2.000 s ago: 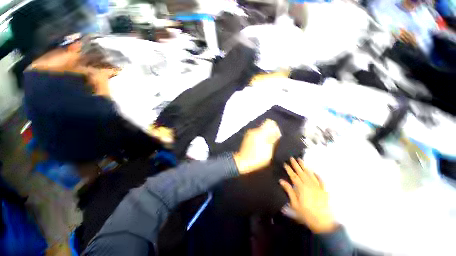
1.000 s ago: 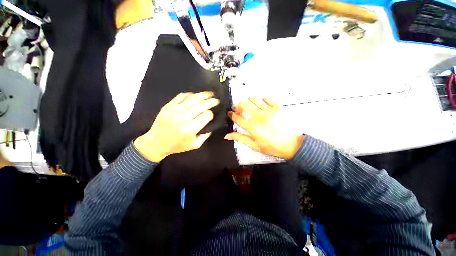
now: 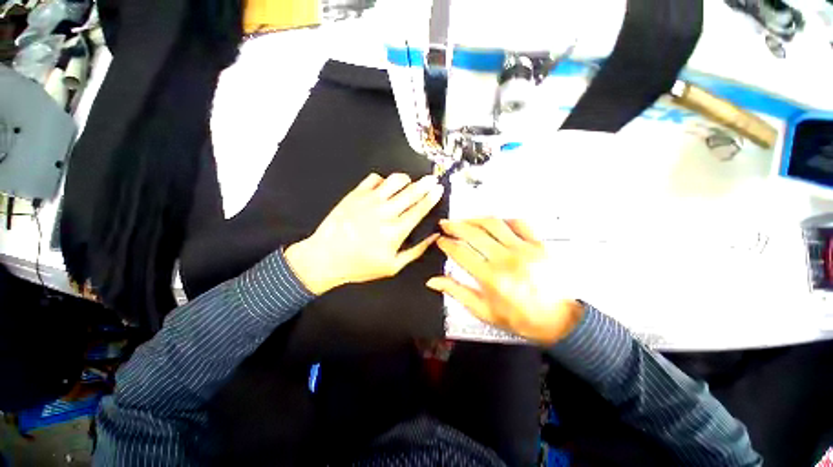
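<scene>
A black cut panel [image 3: 301, 155] lies on the white sewing table and hangs over its front edge. Its right edge runs up to the presser foot and needle [image 3: 445, 168] of the sewing machine. My left hand [image 3: 370, 233] lies flat on the panel, fingertips just below the needle. My right hand [image 3: 507, 278] rests at the panel's right edge, fingertips on the edge and palm over the white table. Neither hand is closed around the cloth. The cloth under the fingers is hidden.
Stacked black cut pieces [image 3: 137, 173] hang over the table at left. A black strip [image 3: 644, 68] lies right of the machine head. A wooden-handled tool [image 3: 726, 114] lies behind at right, near a blue-bordered control panel [image 3: 813, 150]. A grey machine part [image 3: 32, 137] stands far left.
From a blurred view farther left, the camera has turned to the machine. Since one second ago, the needle and both hands appear farther right, with my left fingertips closer to the needle.
</scene>
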